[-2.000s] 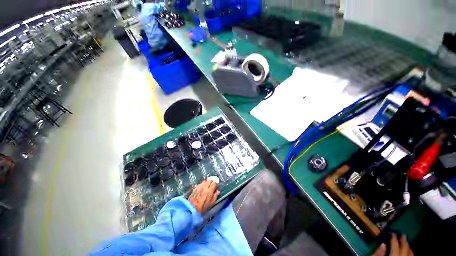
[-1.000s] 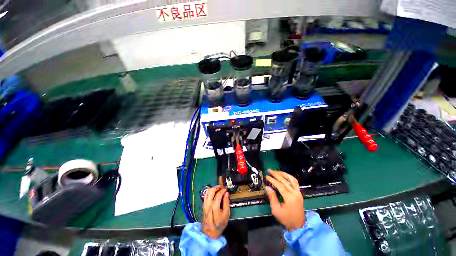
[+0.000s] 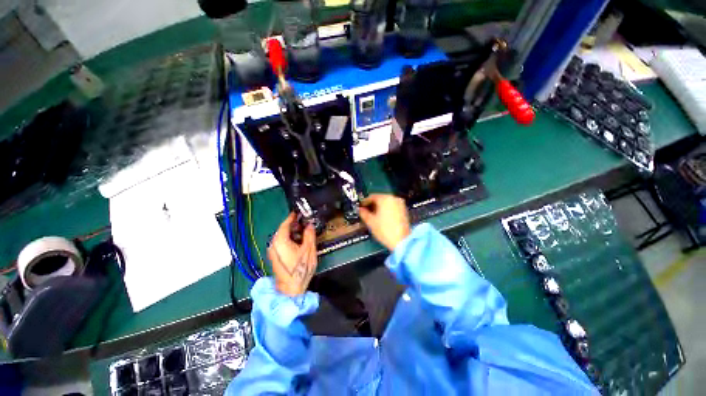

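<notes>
The left test fixture point(image 3: 337, 227) stands in front of me with its red clamp handle point(image 3: 275, 56) raised. My left hand point(image 3: 293, 255) is at the left seat, with fingertips around a small dark piece point(image 3: 310, 220) under the white-tipped fitting. My right hand point(image 3: 385, 220) is at the right seat, fingertips pinched at its edge; what they touch there is too small to tell. The right test fixture point(image 3: 441, 166) stands beside it, with its red handle point(image 3: 514, 100) pointing down to the right.
A blue tester point(image 3: 329, 87) with clear cylinders stands behind. Blue hoses point(image 3: 233, 186), white paper point(image 3: 166, 224) and a tape dispenser point(image 3: 58, 309) are left. Blister trays lie at the lower left point(image 3: 205, 352) and lower right point(image 3: 592, 255). A full disc tray point(image 3: 604, 112) is far right.
The left fixture's red handle has swung from lowered to raised. Both hands have moved from the fixture's front sides in to its two seats. The view has turned and tilted down.
</notes>
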